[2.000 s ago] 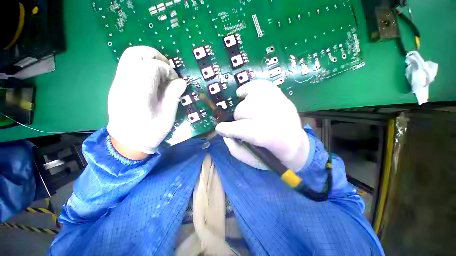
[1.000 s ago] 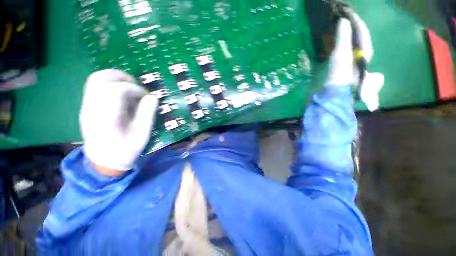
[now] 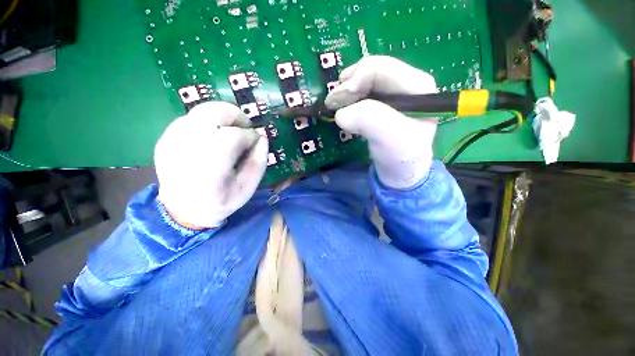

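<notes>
A green circuit board (image 3: 411, 42) lies on the green bench mat. Rows of power transistors (image 3: 287, 70), black with silver tabs, sit on its near part. My right hand (image 3: 386, 111), in a white glove, holds a soldering iron (image 3: 445, 102) with a yellow band. The iron's tip points left over the transistors; I cannot tell if it touches a lead. My left hand (image 3: 209, 160), in a white glove, rests over the board's near left part and covers some transistors. Its fingertips are pinched together; whether solder wire is between them does not show.
A dark iron stand (image 3: 512, 42) is right of the board. A crumpled white wipe (image 3: 553, 130) lies near it. Black equipment (image 3: 38, 28) stands at the far left. The iron's cable (image 3: 480, 135) loops near the mat's front edge. A red edge shows far right.
My right hand has come back from the iron stand to the transistors with the soldering iron. One more transistor column now shows at left. The view has shifted.
</notes>
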